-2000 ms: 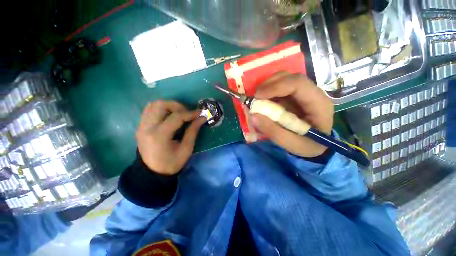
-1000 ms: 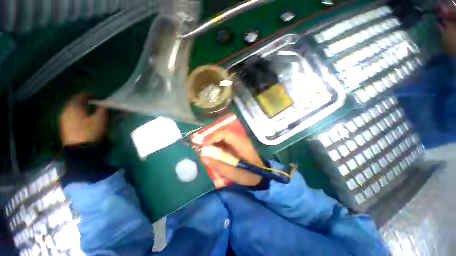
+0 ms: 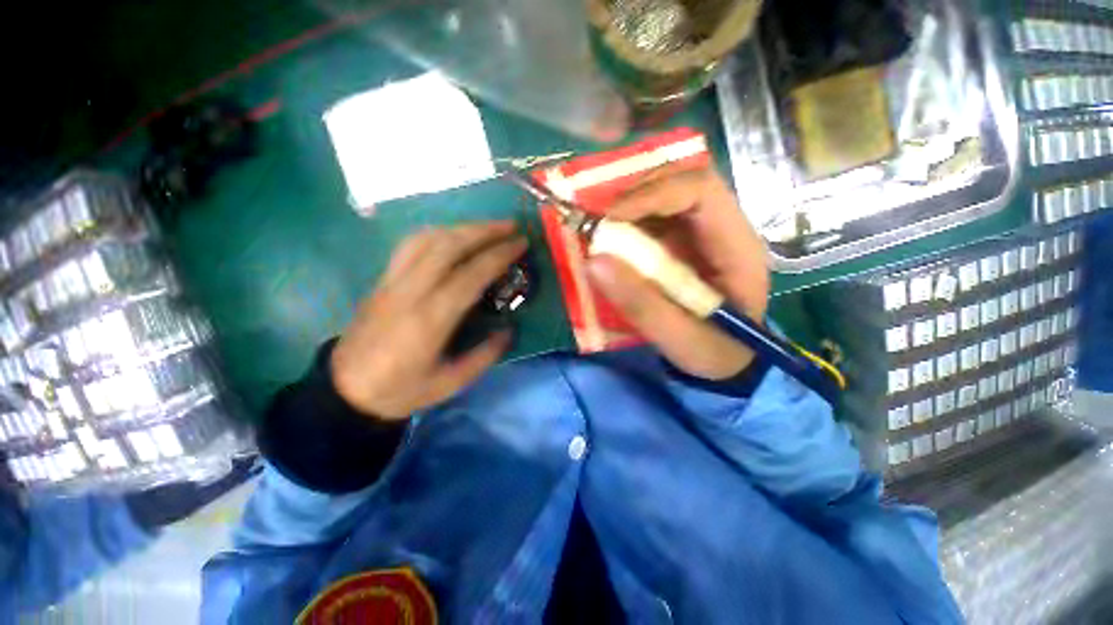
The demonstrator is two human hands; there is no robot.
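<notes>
My right hand (image 3: pixel 686 275) holds the soldering iron (image 3: pixel 659 269) like a pen by its cream grip. Its thin metal tip points up and left over the red pad's left edge. My left hand (image 3: pixel 430 320) is blurred, with its fingers spread around a small black round unit (image 3: pixel 508 291) on the green mat. The fingers partly cover the unit, and I cannot tell whether they touch it. The red pad (image 3: pixel 623 183) with cream tape strips lies under my right hand. A thin metal tool (image 3: pixel 532 161) lies between it and the white sheet (image 3: pixel 409 142).
The metal tray (image 3: pixel 897 210) with a yellow-brown sponge (image 3: pixel 842 120) stands at the upper right. The brown cleaner pot (image 3: pixel 671 49) and clear hood (image 3: pixel 513 61) are at the top. Blister trays stand right (image 3: pixel 976 348) and left (image 3: pixel 98 330). Dark units (image 3: pixel 189 144) lie at the far left.
One second ago my left hand was away at the far left and a pale round spot showed on the mat. Now the hand is back, with a black unit there. My right hand still holds the iron.
</notes>
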